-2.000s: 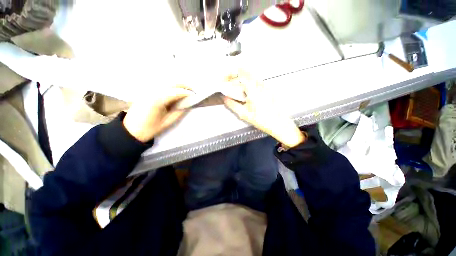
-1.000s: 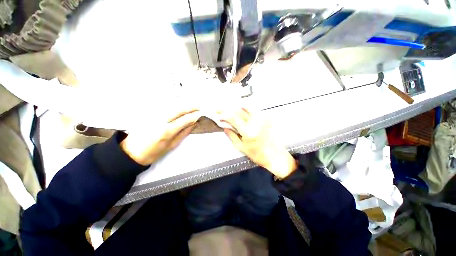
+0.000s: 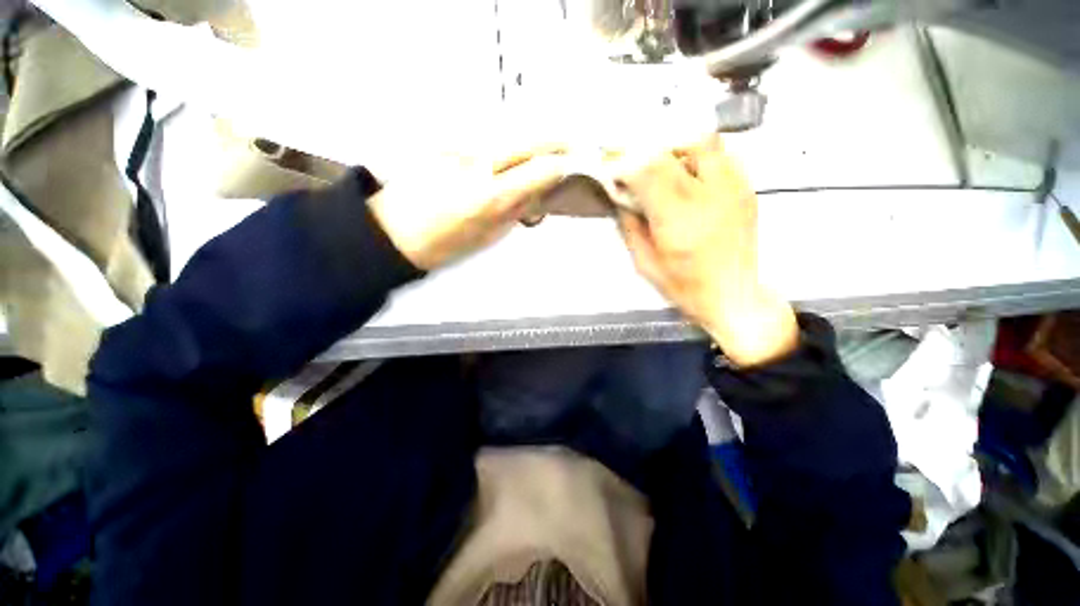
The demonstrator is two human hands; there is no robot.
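Note:
My left hand (image 3: 468,207) and my right hand (image 3: 699,231) are on the white machine table, in front of the sewing machine's needle area (image 3: 651,30). Both hold a khaki cloth strip (image 3: 577,198), which shows between them, with a pale strip along its upper side. The fingers pinch its edge. Glare washes out the cloth beyond the fingertips, so its contact with the presser foot cannot be told. A rolled khaki end (image 3: 284,166) lies left of my left wrist.
Khaki pieces and white strips (image 3: 59,243) hang at the left. The ruler-marked table edge (image 3: 557,334) runs in front of my lap. Red scissor loops (image 3: 841,45) show behind the machine. White and grey scraps (image 3: 942,403) lie below right. A brown-handled tool (image 3: 1069,218) is at far right.
The view has shifted, so the machine head is mostly cut off at the top and the table edge looks more level. Both hands still hold the strip, the right hand a little farther from the left.

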